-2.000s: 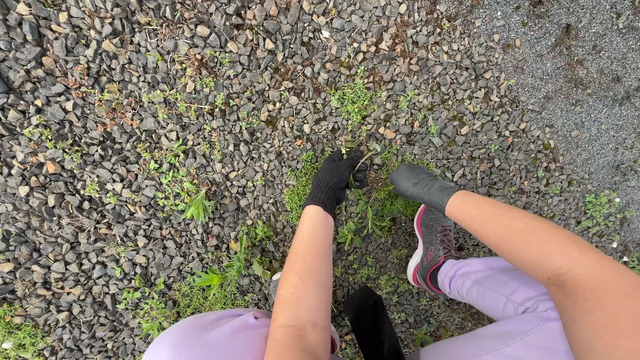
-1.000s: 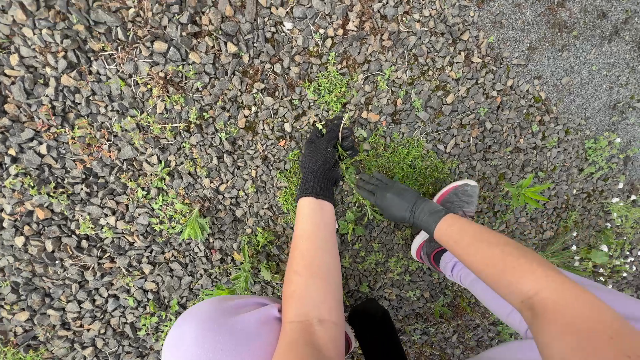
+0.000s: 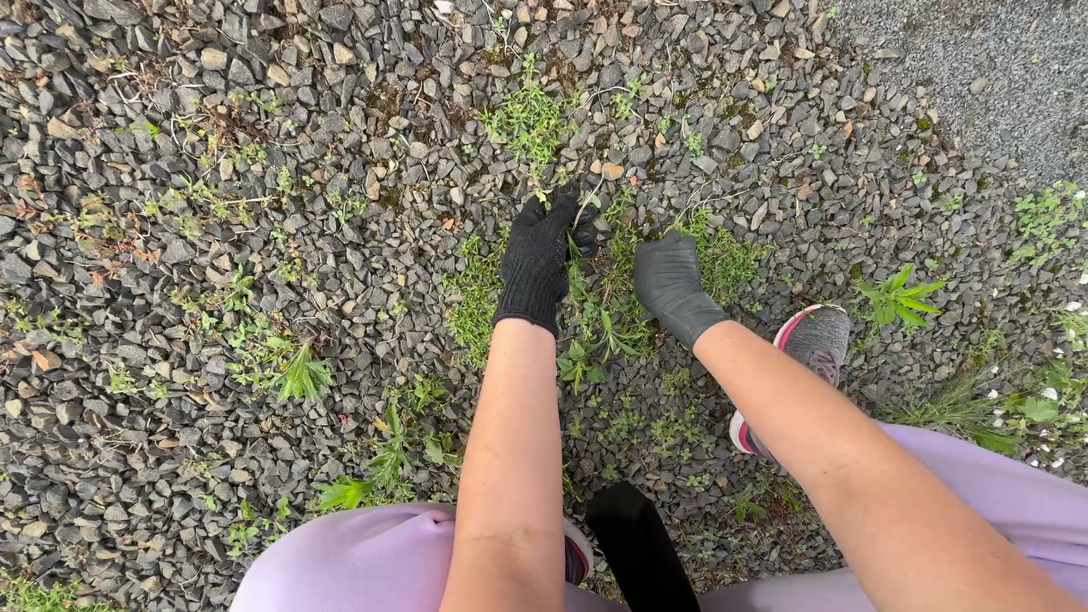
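Note:
My left hand (image 3: 544, 246), in a black knit glove, is closed around thin weed stems and leaves just above the gravel. To its right is my right hand (image 3: 671, 276) in a smooth dark grey glove, its fingers curled at a low green weed patch (image 3: 731, 262); whether it grips any stems is hidden. Between the two hands, leafy weeds (image 3: 599, 327) lie or grow over the stones. A small weed clump (image 3: 529, 123) stands beyond my left hand. More low weeds (image 3: 474, 302) grow beside its cuff.
Grey gravel (image 3: 170, 442) covers the ground, with finer gravel (image 3: 1011, 76) at the upper right. My sneaker (image 3: 816, 340) is near my right forearm. A black strap-like object (image 3: 642, 552) hangs between my legs. Leafy weeds (image 3: 304, 374) grow at the left, others (image 3: 901, 297) at the right.
My right hand, beside the left one with fingers extended a second ago, is now curled over the weed patch farther right. My left hand stays closed on stems.

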